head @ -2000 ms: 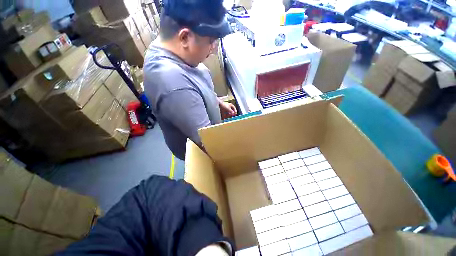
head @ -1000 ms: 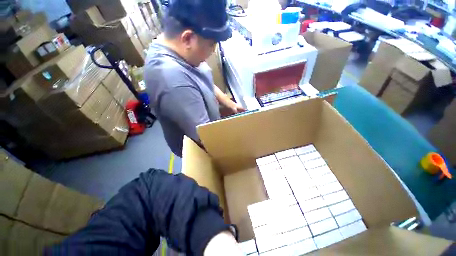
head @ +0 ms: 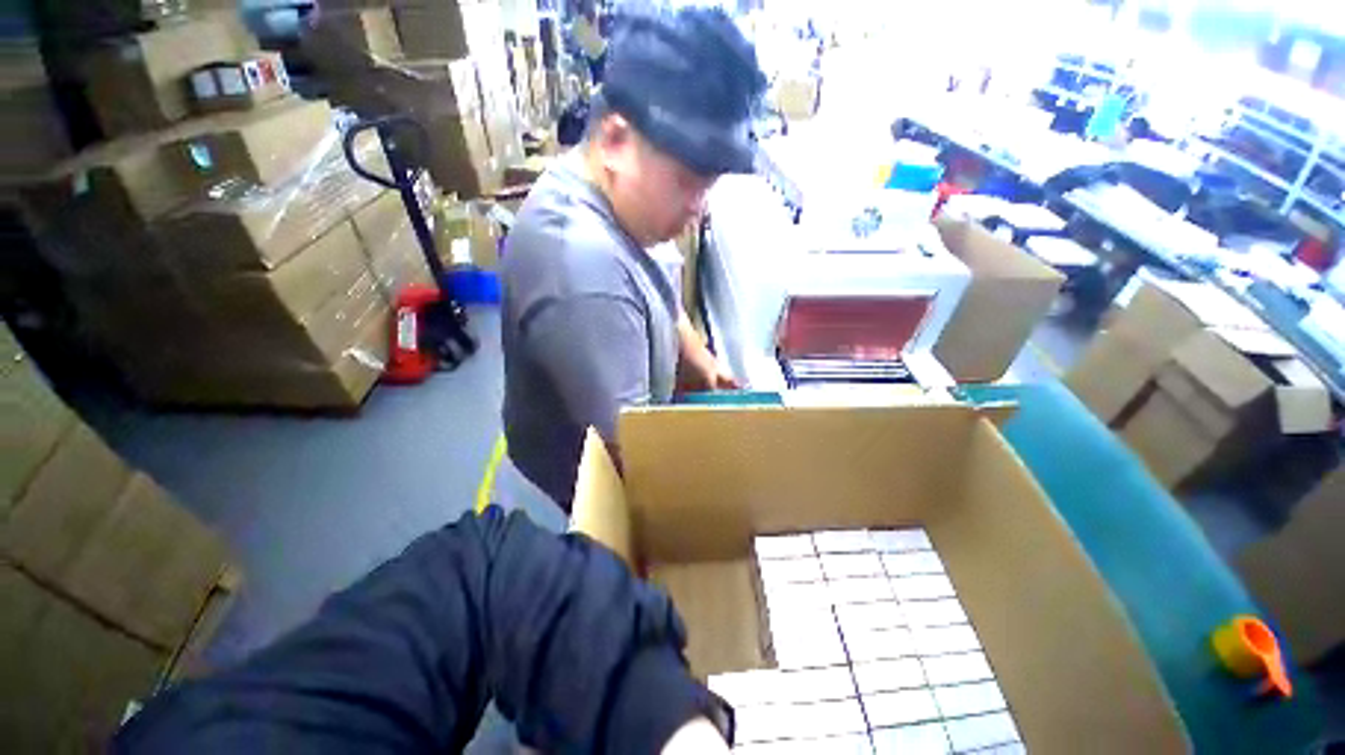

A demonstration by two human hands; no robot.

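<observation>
A large open brown carton point(head: 804, 460) fills the lower centre. White boxes point(head: 890, 620) lie in tight rows in it, cut off by the bottom edge. Bare carton bottom point(head: 705, 608) shows at the far left corner inside. My left arm in a dark sleeve reaches in over the carton's left side. Only a sliver of my left hand point(head: 693, 739) shows at the wrist, and its fingers are out of the picture. My right hand is not in view.
A person point(head: 590, 303) stands beyond the carton's left side, by a white machine point(head: 848, 280) with a reddish opening. An orange tape dispenser point(head: 1251, 651) lies on the green surface point(head: 1128, 538) at right. Stacked cartons point(head: 280, 280) and a red pallet jack point(head: 418, 336) are at left.
The view has tilted up, so the carton and its boxes sit lower in the picture. Less of my left hand shows than one second ago. The box rows look the same.
</observation>
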